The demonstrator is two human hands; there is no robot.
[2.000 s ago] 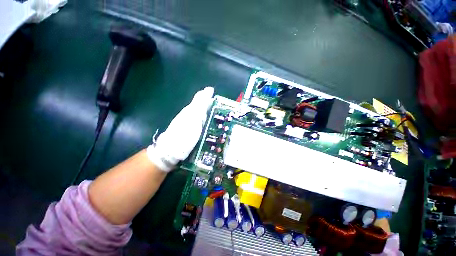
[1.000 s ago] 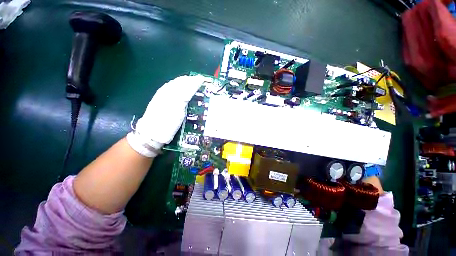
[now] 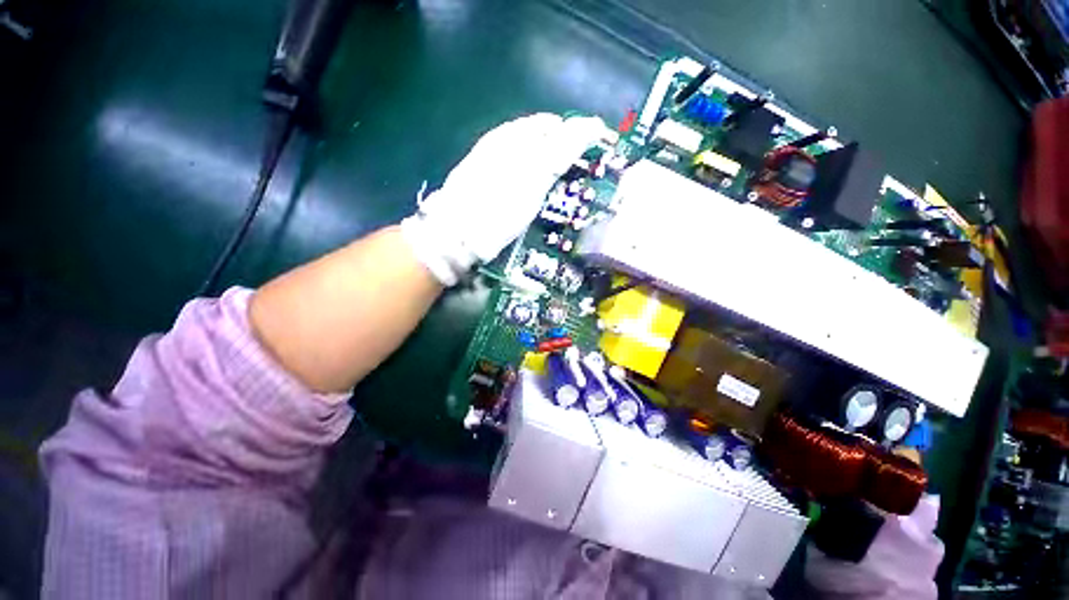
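Observation:
A large green power board [image 3: 498, 336], parts side up, is tilted in front of me, its right end lower. A long white heatsink bar [image 3: 785, 281] crosses it, with a yellow-taped block [image 3: 639, 328], an amber transformer [image 3: 715, 381], blue capacitors and copper-wound coils [image 3: 821, 455] below. A silver finned heatsink [image 3: 656, 504] runs along the near edge. My left hand [image 3: 510, 193], in a white glove, grips the board's left edge at the upper corner. My right hand is hidden behind the board's right end; only its pink sleeve and a bit of blue strap show.
A black scanner [image 3: 307, 53] with a cord lies on the green mat [image 3: 176, 152] at upper left, cut by the top edge. Red pads [image 3: 1046, 188] stand at the right rim. Another board [image 3: 1032, 492] lies at lower right. Yellow material shows behind the board's right end.
The board has turned clockwise and sits further right in view, with both arms still at it. The scanner now shows higher and further right, partly out of view.

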